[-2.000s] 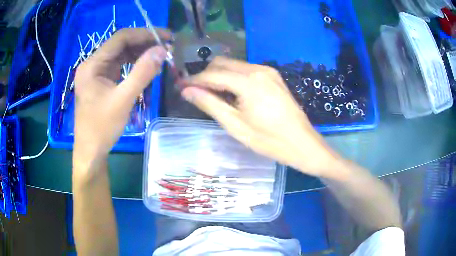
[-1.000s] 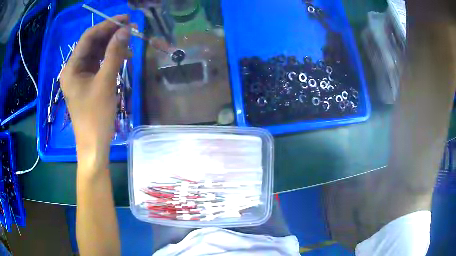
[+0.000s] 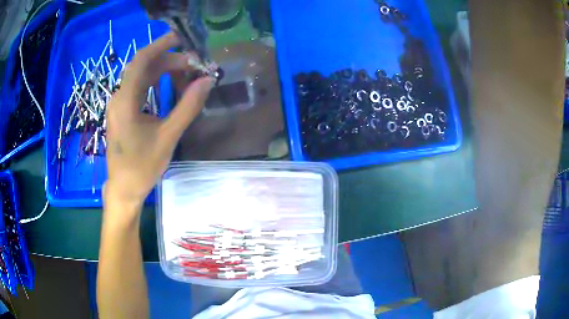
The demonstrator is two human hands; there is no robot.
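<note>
My left hand [image 3: 146,112] reaches to the press, with thumb and index finger pinched at a small part, pale and dark [image 3: 211,70], under the slanted dark press tool [image 3: 187,28]. The fingers and tool hide most of this wired part. The press nest [image 3: 229,93] lies just right of the fingertips. My right hand is out of the picture; only its raised, blurred forearm shows at the right, reaching past the top edge. The clear plastic box [image 3: 330,224] nearest my body holds rows of red-and-white parts.
A blue tray [image 3: 55,187] with jumbled white leads lies left. A larger blue tray [image 3: 340,37] with dark and silver rings [image 3: 387,103] lies right of the brownish base plate [image 3: 262,134]. A thin white cable [image 3: 24,75] curves at the left. Narrow blue trays stand at the far left edge.
My left hand has moved right and down to bring the wired part from the left tray's top to the press. My right hand left the part and went out of view; its forearm is now raised.
</note>
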